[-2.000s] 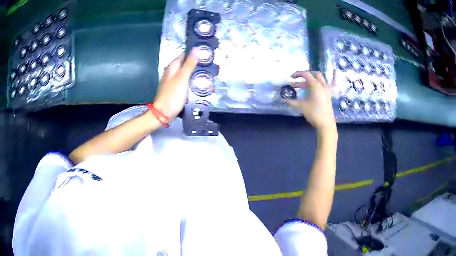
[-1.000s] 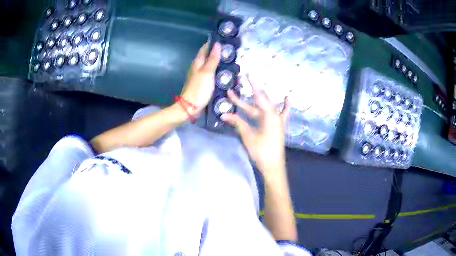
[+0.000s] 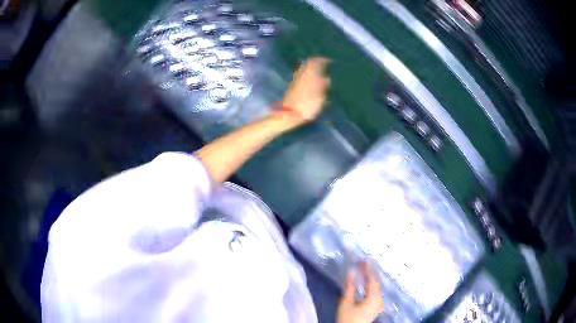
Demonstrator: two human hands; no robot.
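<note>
The large clear blister tray lies tilted in view at the lower right, shiny and washed out by glare. My right hand is at its near edge, cut off by the bottom of the picture, with thumb and finger apart and no part seen between them. My left hand is blurred, stretched over the green belt between the two trays. No holder shows in it, but blur hides its fingertips. A black holder with four silver-centred rounds lies on the belt beyond the tray.
A filled blister tray lies at the upper left, and another is cut off at the lower right. More filled holders lie on the belt, one near the tray's far right corner. Pale rails run lengthwise. Dark equipment stands at the right.
The view has swung left and rotated. The holder no longer shows in my left hand, which has moved away from the central tray. My right hand has left the holder for the tray's near edge.
</note>
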